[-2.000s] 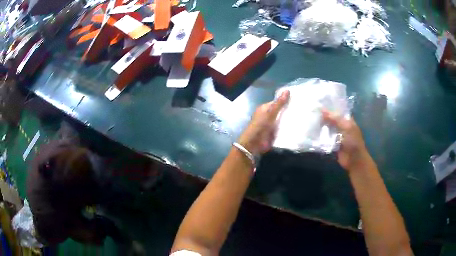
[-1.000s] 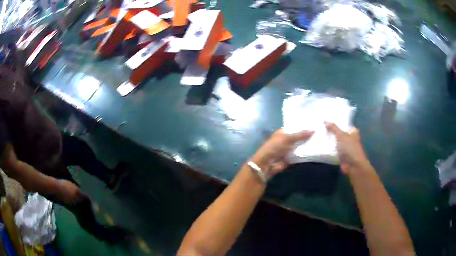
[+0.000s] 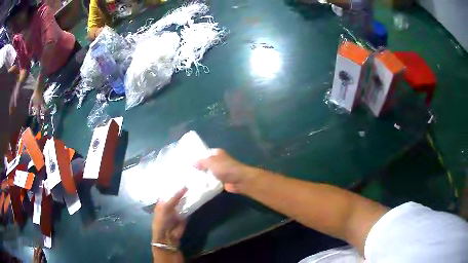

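A stack of new poly bags, whitish and glossy, lies before me at the table's near side. My left hand, with a bracelet at the wrist, holds its near edge. My right hand holds its right side, thumb on top. The stack hides some of the fingers. An orange and white retail box stands left of the stack. More such boxes lie in a pile farther left.
Two bagged boxes stand upright at the right, near a red stool. White cords, a large clear bag of white parts and a blue-purple wrapped item lie at the far side. People's arms reach in at the far left.
My view has swung right, bringing the bagged boxes and stool into sight. The stack stays between my hands, now tilted. My right forearm now comes in from the right.
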